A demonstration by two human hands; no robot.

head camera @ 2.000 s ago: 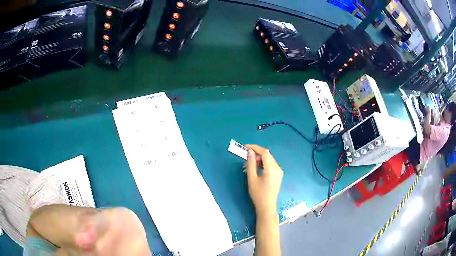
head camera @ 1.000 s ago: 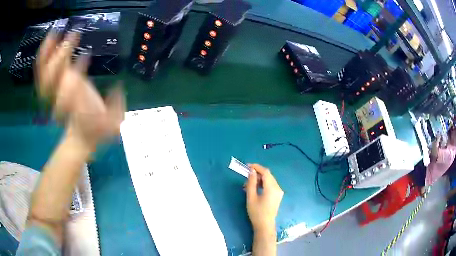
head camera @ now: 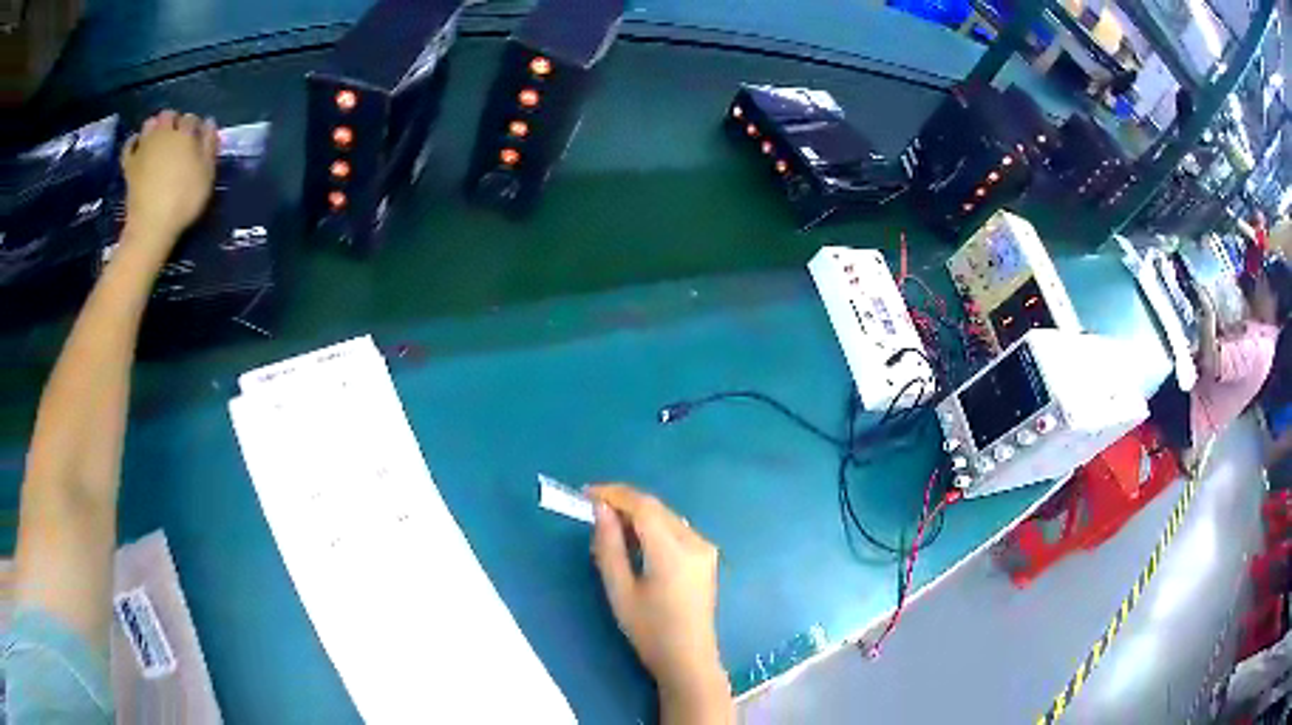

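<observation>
My left hand (head camera: 170, 177) is stretched out to the far left, its fingers on the top of a black retail box (head camera: 216, 258). My right hand (head camera: 659, 567) is over the mat and holds a small white barcode label (head camera: 567, 499) between thumb and index finger. The long white label sheet (head camera: 376, 545) lies on the green mat between my arms, with faint rows of print on its far part.
More black boxes (head camera: 546, 106) stand or lie along the far side. A black cable (head camera: 737, 398), white power strip (head camera: 871, 326), power supply (head camera: 1009, 276) and oscilloscope (head camera: 1041, 411) are at the right. A white printed item (head camera: 145, 633) lies near left. A person in pink is far right.
My left hand has moved from near the lap, up and forward, onto a black box at the far left. My right hand still holds the label. The view has shifted.
</observation>
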